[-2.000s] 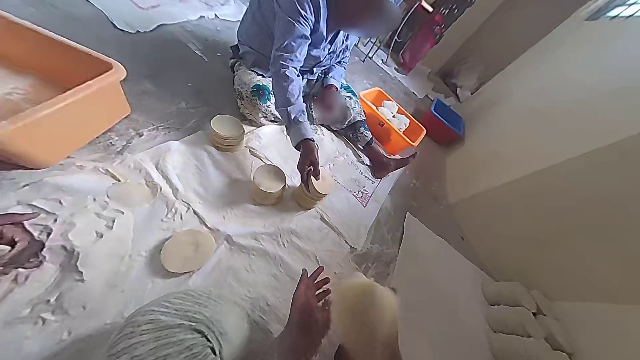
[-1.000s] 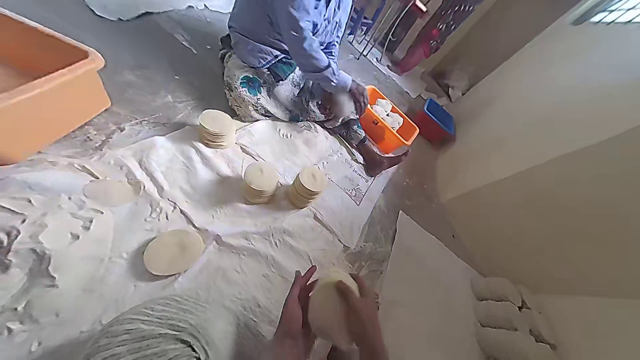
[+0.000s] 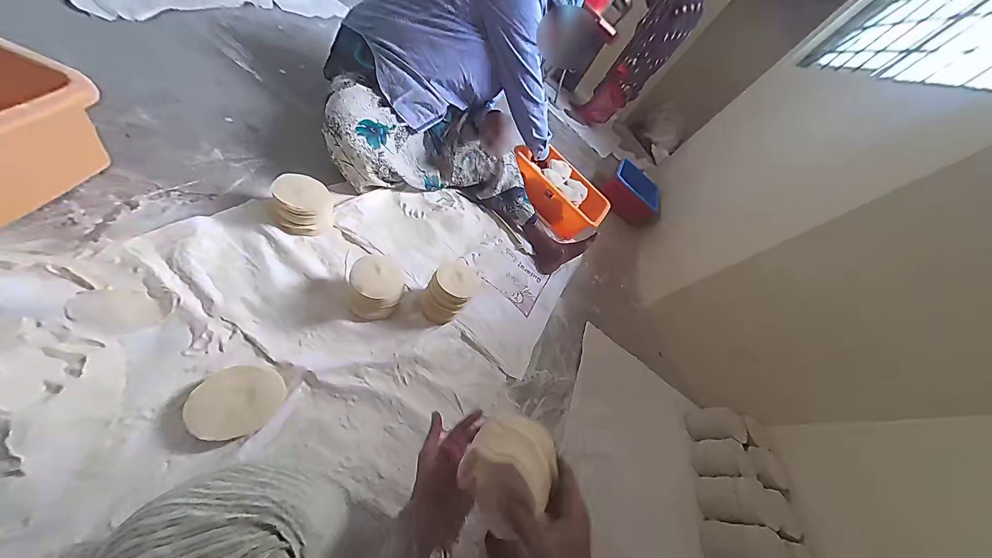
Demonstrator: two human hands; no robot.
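My right hand grips a stack of thin round dough discs, held tilted on edge near the bottom of the view. My left hand stands at the stack's left side, fingers spread, its fingertips close to the edge; whether it bears any weight I cannot tell. On the floured cloth ahead are a stack of discs, another stack just right of it, and a third stack farther back. One wide pale disc lies flat at the left, with a fainter disc behind it.
A person sits on the floor beyond the cloth, one hand in an orange crate of white lumps. A blue and red tub stands beside it. An orange tub is at far left, white bundles at right by the wall.
My left hand, apart from the discs two seconds ago, is now beside them. The other person's hand has moved from the stacks on the cloth to the orange crate.
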